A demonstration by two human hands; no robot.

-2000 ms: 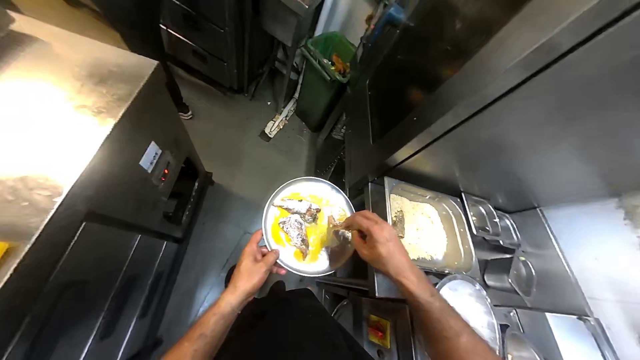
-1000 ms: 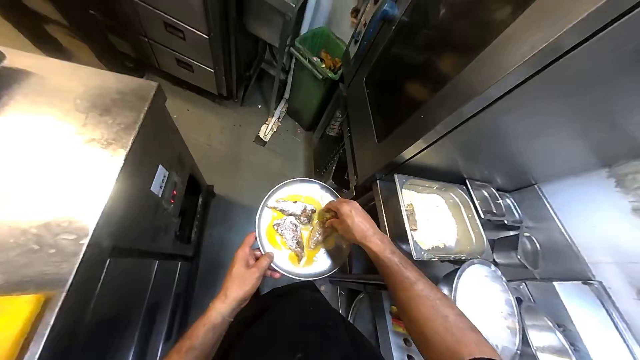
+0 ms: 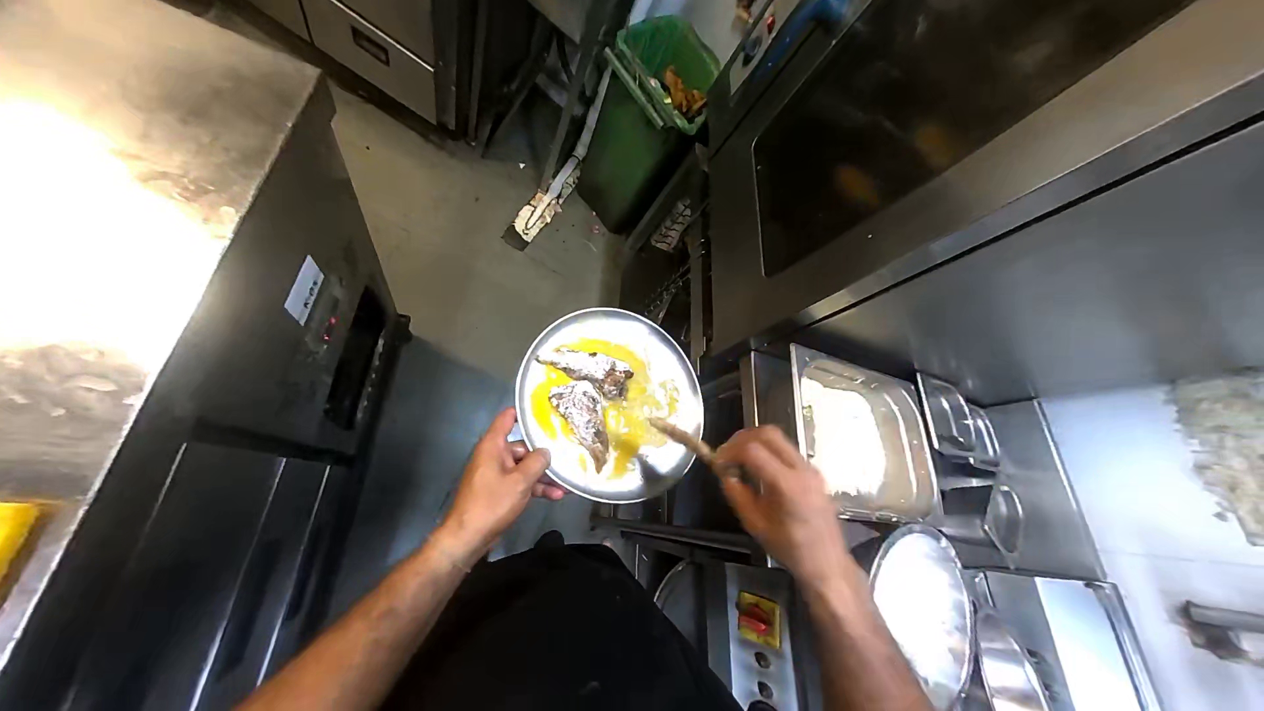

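Observation:
My left hand (image 3: pixel 509 474) grips the lower left rim of a round metal plate (image 3: pixel 679 464), thumb on top. Yellow liquid, apparently beaten egg, spreads over the plate around two floured pieces of food, perhaps fish (image 3: pixel 583 423). In my right hand (image 3: pixel 775 484), at the plate's right edge, is a slim brownish piece (image 3: pixel 681 434) whose tip reaches over the rim; blur hides exactly what it is. Right of that hand, a rectangular steel pan (image 3: pixel 904 434) holds white flour (image 3: pixel 846 434).
A steel counter (image 3: pixel 227 128) stands at left, with a green waste bin (image 3: pixel 632 163) ahead. An oven (image 3: pixel 859 138) lines the right side. Steel bowls (image 3: pixel 923 602) and small metal containers (image 3: pixel 958 420) lie at lower right, near a red and yellow switch (image 3: pixel 758 620).
My right hand has moved off the plate toward the right with the brownish piece. One second ago its fingers were at a piece on the plate. My left hand still holds the rim.

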